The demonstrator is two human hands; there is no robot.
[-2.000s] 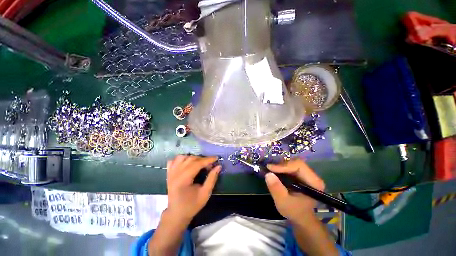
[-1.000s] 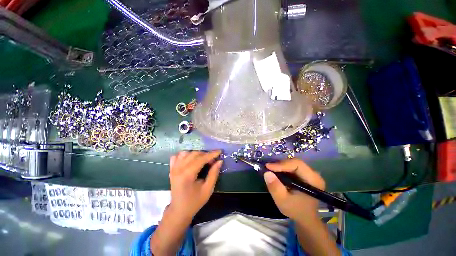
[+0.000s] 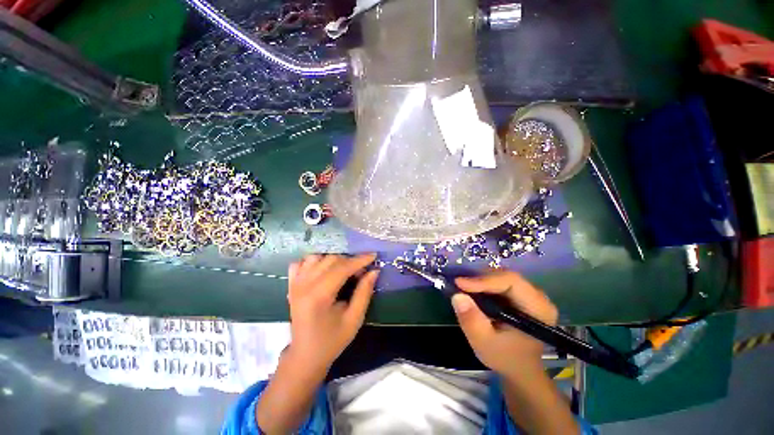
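My right hand [image 3: 507, 321] holds the black soldering iron [image 3: 543, 327] like a pen, its thin tip pointing left over the front of the purple mat [image 3: 552, 255]. My left hand [image 3: 329, 293] is at the mat's front left edge, thumb and forefinger nearly together around a tiny part, mostly hidden by the fingers. The solder wire [image 3: 212, 270] runs from the silvery box [image 3: 64, 273] to my left hand. Small components [image 3: 501, 246] lie scattered on the mat beyond the iron tip.
The translucent hood [image 3: 424, 178] stands over the mat. A pile of ring parts [image 3: 174, 208] lies left, with two separate rings [image 3: 312, 214] by the hood. A round dish [image 3: 577, 140], long tweezers [image 3: 618, 204] and a blue box [image 3: 675, 174] are right. Printed sheets [image 3: 161, 353] hang at the front left.
The view has shifted slightly, moving the hood and dish a little right in the picture. The iron tip has moved slightly against the small parts. Both hands keep their holds.
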